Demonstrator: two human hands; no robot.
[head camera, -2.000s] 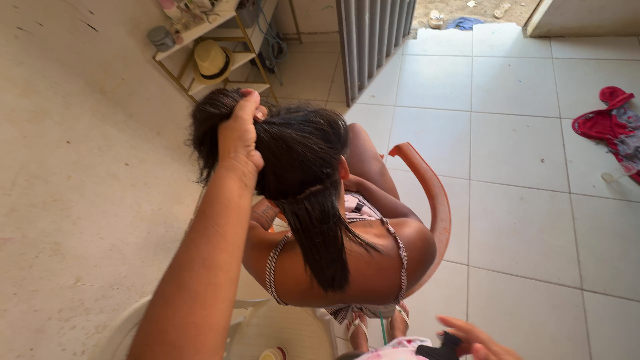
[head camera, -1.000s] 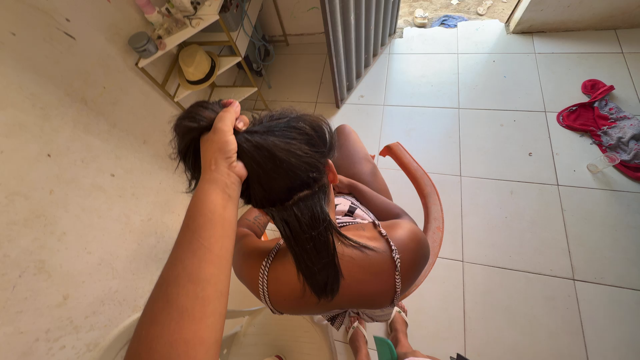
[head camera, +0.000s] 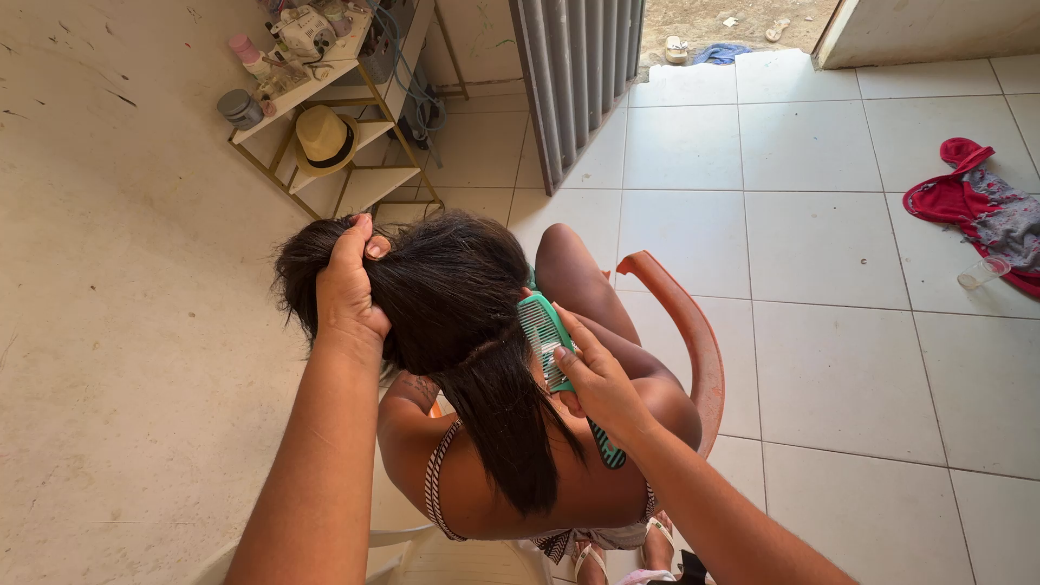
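A seated person with dark hair (head camera: 455, 284) has their back to me. My left hand (head camera: 351, 284) is closed around the gathered upper hair, holding it up to the left. Below a parting, the lower section of straight hair (head camera: 508, 431) hangs down the back. My right hand (head camera: 597, 374) grips a green plastic comb (head camera: 543, 329) beside the neck, at the right edge of the hair. The comb's patterned handle (head camera: 608, 447) sticks out below my hand.
An orange plastic chair arm (head camera: 699, 341) curves at the person's right. Shelves (head camera: 370, 187) hold a straw hat (head camera: 323, 140) and jars. A metal door (head camera: 578, 73) stands behind. Red and grey clothing (head camera: 967, 195) and a clear cup (head camera: 983, 271) lie on floor tiles. A pale plastic chair (head camera: 463, 562) is below.
My right hand, out of view a second ago apart from a possible trace at the bottom edge, is now beside the neck with the green comb. My left hand still holds the upper hair.
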